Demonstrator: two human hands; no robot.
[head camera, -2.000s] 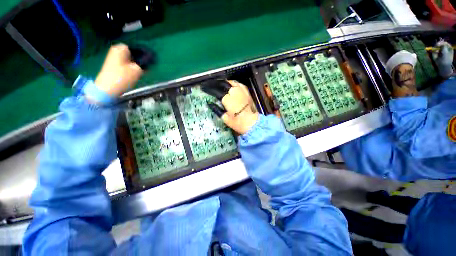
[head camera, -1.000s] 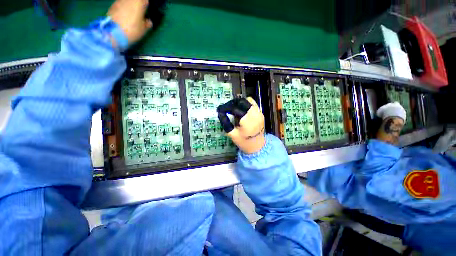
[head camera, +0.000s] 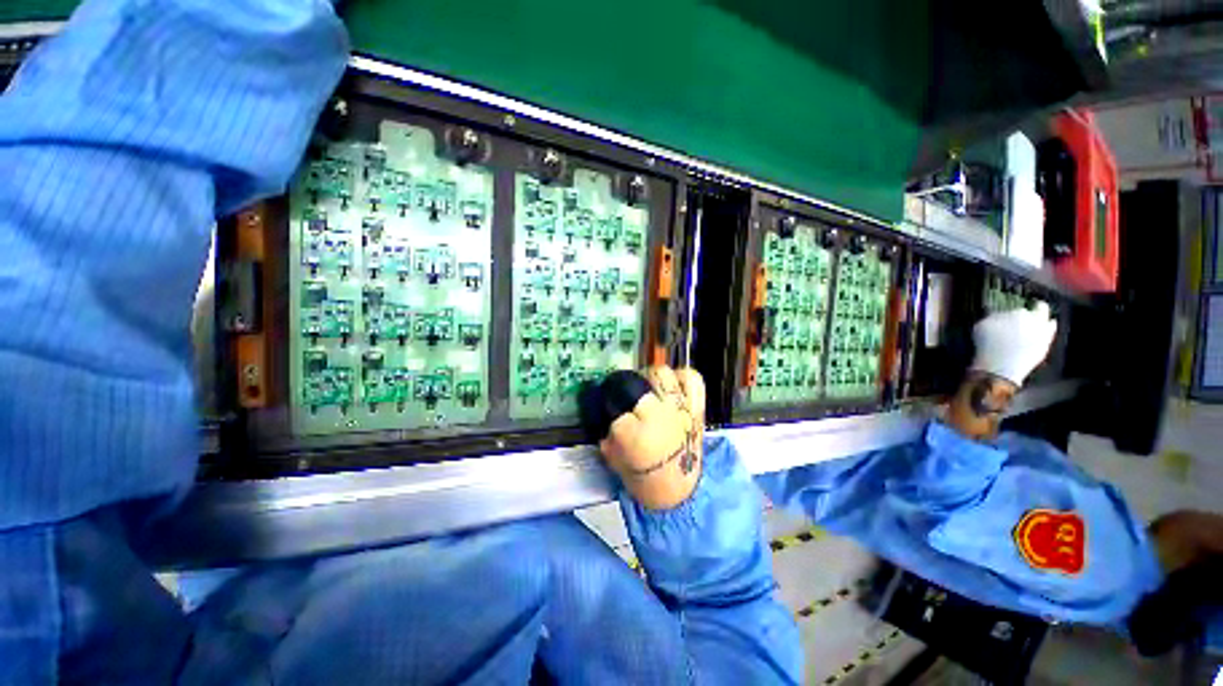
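Observation:
A black carrier (head camera: 500, 282) lies on the conveyor in front of me with two pale green circuit board panels side by side, the left panel (head camera: 389, 282) and the right panel (head camera: 579, 288). Black round knobs sit along its far edge. My right hand (head camera: 655, 422), with black finger cots, rests at the carrier's near right corner, fingers curled; whether it holds anything is hidden. My left hand is out of the picture beyond the top edge; only its blue sleeve (head camera: 107, 268) shows, covering the area left of the carrier.
A second carrier (head camera: 822, 308) with two panels lies to the right. Beyond it a person's white-gloved hand (head camera: 1014, 342) is over another board. The metal rail (head camera: 402, 496) runs along my side. A green bench (head camera: 644, 81) and red bin (head camera: 1084, 201) are behind the conveyor.
My left hand has gone out of the top of the picture. My right hand has moved from over the right panel to the carrier's near edge. The view has shifted.

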